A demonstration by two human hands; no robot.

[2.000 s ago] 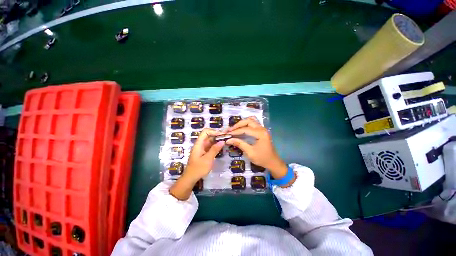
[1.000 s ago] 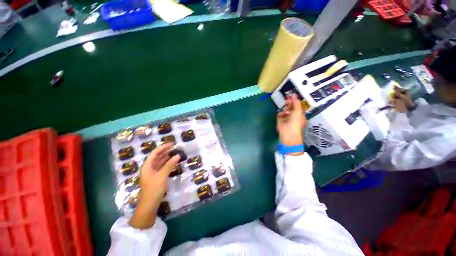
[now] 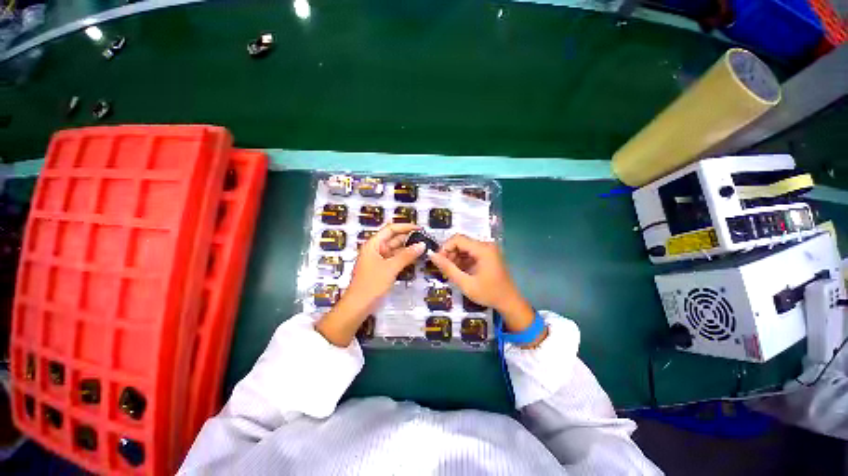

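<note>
A small black watch housing [image 3: 421, 241] is held above the clear blister tray [image 3: 401, 321]. My left hand [image 3: 377, 265] grips it from the left between thumb and fingers. My right hand [image 3: 474, 270] is at its right side, thumb and finger touching or very close to it; a tape piece cannot be made out at the fingertips. The tray lies flat on the green bench and holds rows of black units with gold-orange insides, a few silvery. My hands and forearms hide some of its pockets.
Red turnover trays [image 3: 112, 270] stand stacked at left, some pockets holding units. At right are a white tape dispenser [image 3: 725, 209], a fan-fitted white box [image 3: 721, 311] and a leaning pale-yellow roll [image 3: 693, 121]. Beyond the pale-green edge, the green conveyor [image 3: 409, 93] carries scattered units.
My right hand has come back from the tape dispenser to the unit. My left hand has lifted the unit from low over the tray. The view has turned back left, over the tray.
</note>
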